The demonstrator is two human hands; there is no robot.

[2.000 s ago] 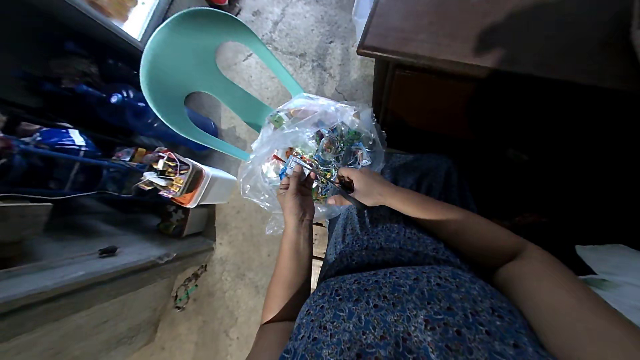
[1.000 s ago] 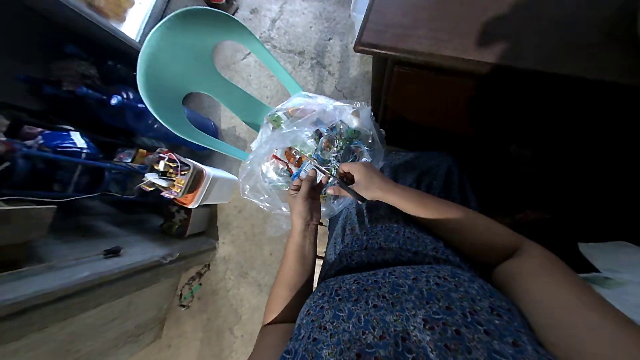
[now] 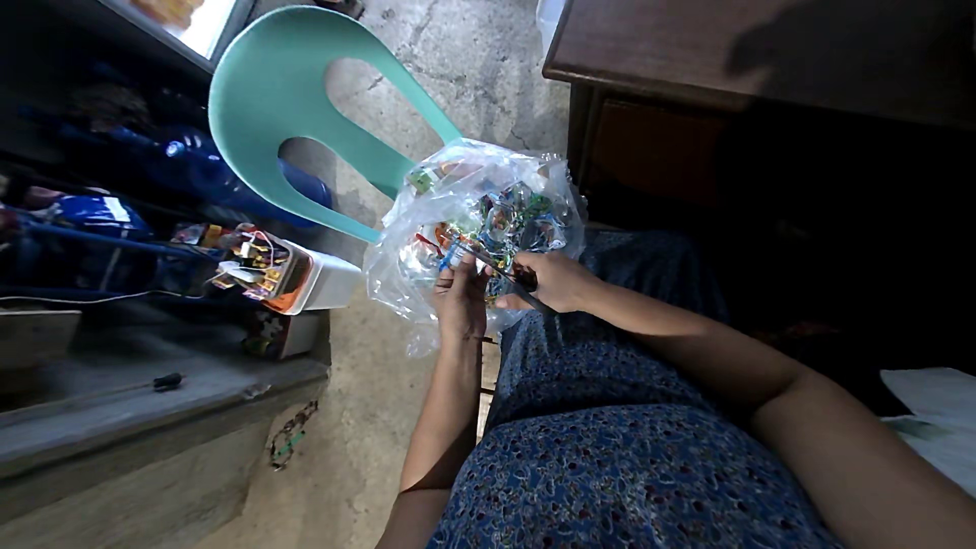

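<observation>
A clear plastic bag (image 3: 404, 267) full of small colourful plastic scraps (image 3: 518, 213) lies open at the chair's edge, in front of my body. My right hand (image 3: 557, 282) is closed on dark-handled scissors (image 3: 526, 293), whose blades point left toward my other hand. Between the thumb and fingers of my left hand (image 3: 460, 293) is a small blue-and-white plastic piece (image 3: 455, 255), held over the bag close to the blade tips. Whether the blades touch the piece cannot be told.
A green plastic chair (image 3: 267, 99) stands beyond the bag. At the right is a dark wooden desk (image 3: 648, 46). On the left, a white container (image 3: 328, 282) holds packets and a white cable, near a concrete ledge (image 3: 267, 381) with a dark object on it.
Both hands have stayed over the bag, with the scissors in my right hand. The fingers of my left hand have shifted slightly around the small piece.
</observation>
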